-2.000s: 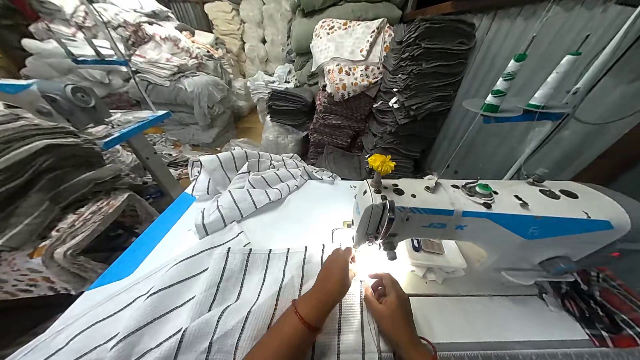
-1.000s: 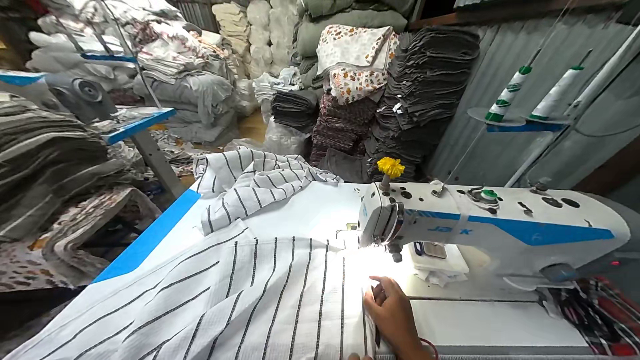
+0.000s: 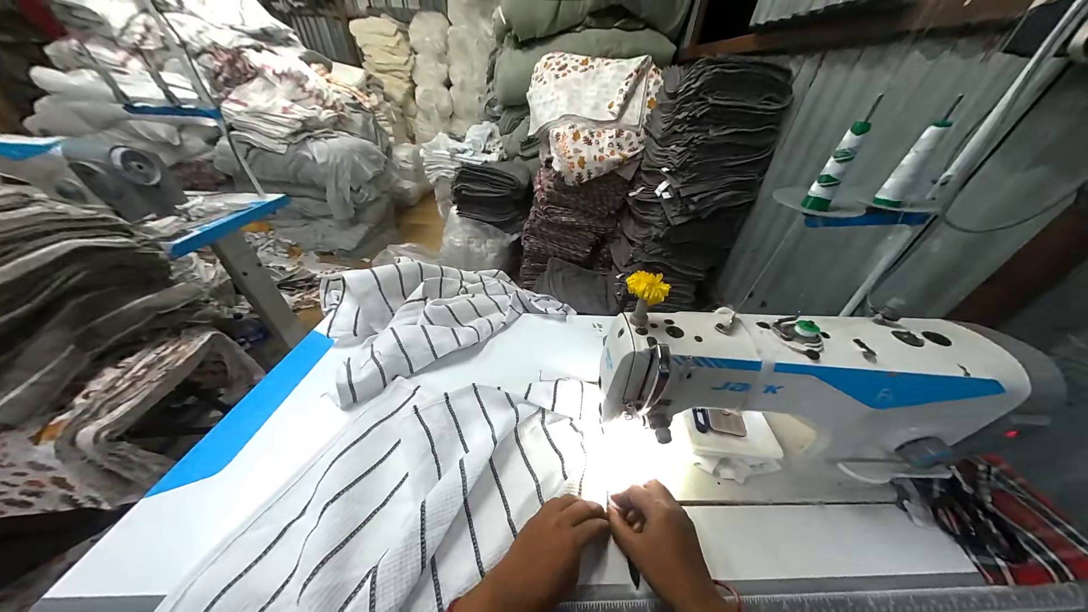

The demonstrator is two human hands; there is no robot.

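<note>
White cloth with dark stripes (image 3: 476, 459) spreads over the sewing table, its right edge at the brightly lit needle area of a Jack sewing machine (image 3: 816, 374). Just in front of the machine head, my left hand (image 3: 552, 544) pinches the edge of the cloth with thumb and fingers. My right hand (image 3: 659, 540) touches it fingertip to fingertip and grips the same edge. A dark striped bit of cloth hangs below my fingers. Glare hides the needle and presser foot.
A bunched striped cloth (image 3: 442, 314) lies at the table's back left. Thread cones (image 3: 837, 166) stand on a holder at right. A ruler (image 3: 816, 599) runs along the front edge. Folded fabric stacks (image 3: 714, 144) rise behind. A yellow flower (image 3: 648, 289) tops the machine.
My left hand, beside the right two seconds ago and mostly out of view one second ago, is back at the cloth edge. The cloth near the needle has shifted and creased.
</note>
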